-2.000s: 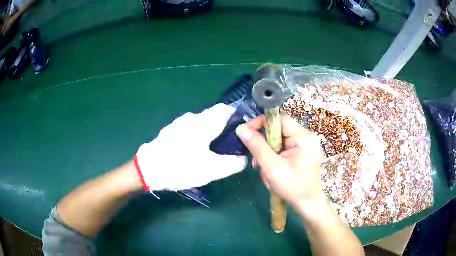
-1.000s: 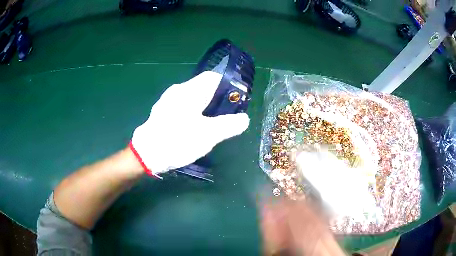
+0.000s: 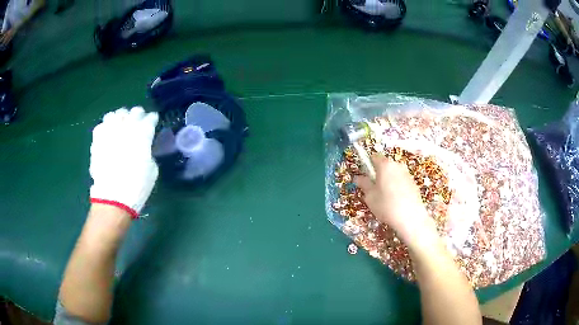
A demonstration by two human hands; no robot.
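Note:
The dark fan unit [image 3: 233,124] lies on the green surface left of centre, slightly blurred, pale blades [image 3: 204,159] up and its base [image 3: 190,75] towards the back. My gloved left hand [image 3: 124,159] is at its left edge, palm down, with nothing visibly held; contact with the cage is unclear. My bare right hand [image 3: 390,193] is over the open bag of copper-coloured pieces [image 3: 501,184], fingers down at the loose pieces. It holds the hammer [image 3: 364,159], whose head points to the back left. My right fingertips are partly hidden.
More dark fans lie along the back, at the left [image 3: 136,26] and right of centre [image 3: 376,11]. A pale metal post [image 3: 501,57] rises behind the copper bag. A bag of dark parts [image 3: 562,162] is at the right edge. A person's arm shows at top left.
The fan has left my left hand's grip and now lies further left, blades up. My left hand has moved left and opened. My right hand has moved forward into the copper pieces with the hammer.

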